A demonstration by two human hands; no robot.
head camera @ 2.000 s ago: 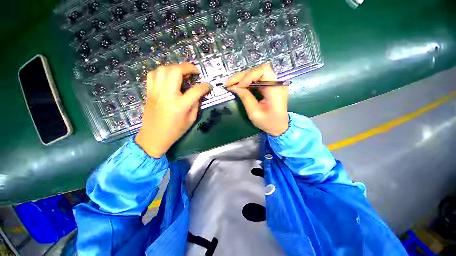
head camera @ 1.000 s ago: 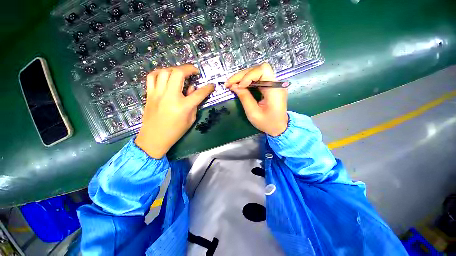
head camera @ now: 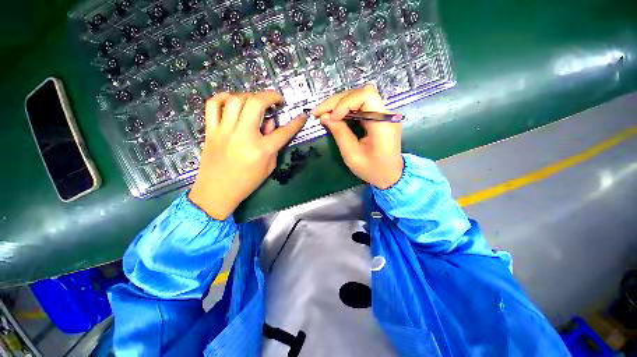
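Observation:
My right hand (head camera: 367,136) holds tweezers (head camera: 377,116) like a pen, their tips pointing left over the near edge of the clear blister tray (head camera: 433,89). A tiny dark piece (head camera: 306,111) shows at the tweezer tips, close to my left thumb and fingertips. My left hand (head camera: 237,150) is curled over the tray's near edge; whether it grips a small part under the fingers cannot be told. Small dark round assemblies (head camera: 283,59) sit in many of the tray's pockets. A loose pile of small black parts (head camera: 297,164) lies on the green mat between my hands.
A smartphone (head camera: 63,139) with a dark screen lies left of the tray on the green mat (head camera: 503,84). The bench's near edge curves below my forearms. Beyond it are a grey floor with a yellow line (head camera: 545,177) and a blue object (head camera: 73,303) at lower left.
My left thumb has moved slightly right and up, closer to the right fingertips. The tray has shifted very slightly in view. The right hand still holds the tweezers.

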